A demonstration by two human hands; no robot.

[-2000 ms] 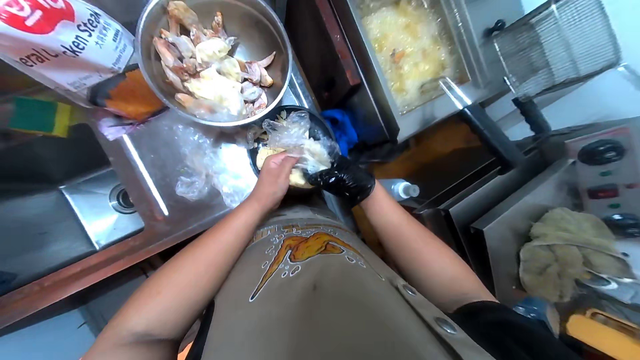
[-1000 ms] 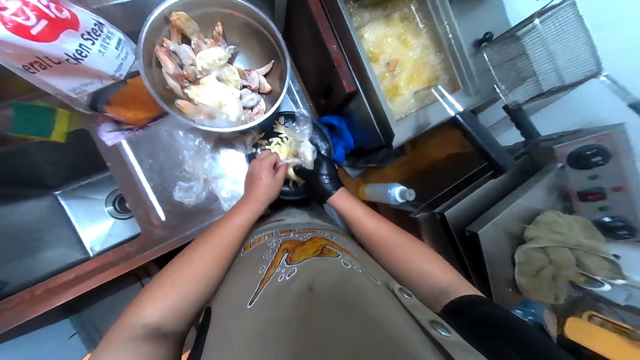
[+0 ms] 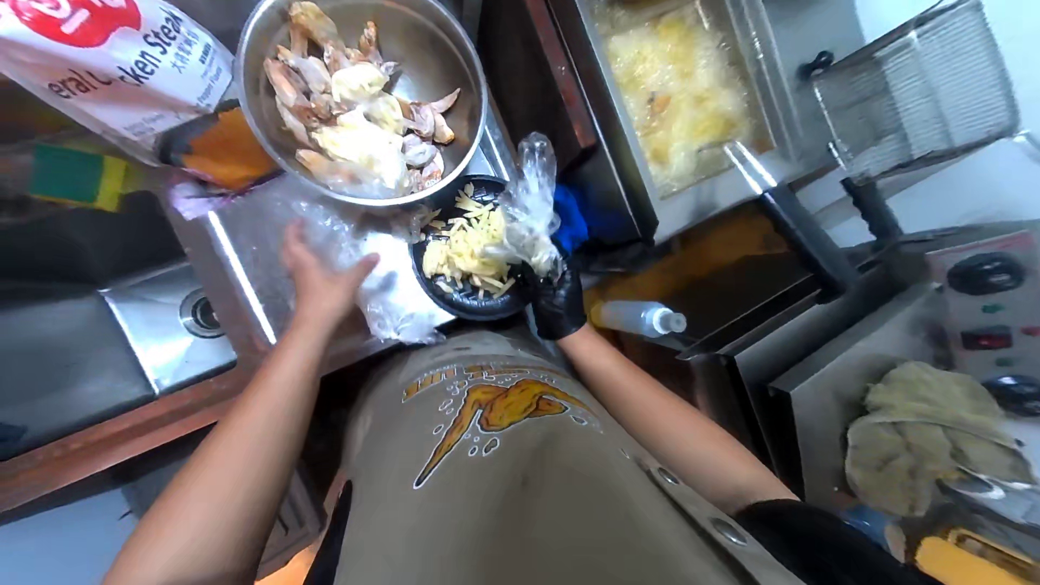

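Observation:
My bare left hand [image 3: 321, 272] has its fingers apart over clear plastic bags [image 3: 398, 305] lying on the steel counter, and nothing shows in its grasp. My right hand [image 3: 554, 301], in a black glove, grips a crumpled clear plastic bag [image 3: 532, 211] at the right rim of a black bowl [image 3: 479, 307]. Pale cut strips, perhaps potato, [image 3: 471, 248] lie inside that bowl. Just behind it stands a large steel bowl [image 3: 443, 57] holding raw chicken pieces [image 3: 309, 89] with a pale, lumpy mass on top.
A fryer with bubbling oil [image 3: 678, 97] is at the upper right, its basket handle [image 3: 804, 236] jutting toward me. An empty wire basket [image 3: 918, 89] lies beyond. A plastic bottle [image 3: 638, 318] lies right of my glove. At left are a printed bag [image 3: 138, 73], a sponge [image 3: 77, 177] and a sink [image 3: 171, 325].
My left hand has moved left, away from the black bowl. My right hand stays at the bowl with the plastic bag, and more of the pale strips show.

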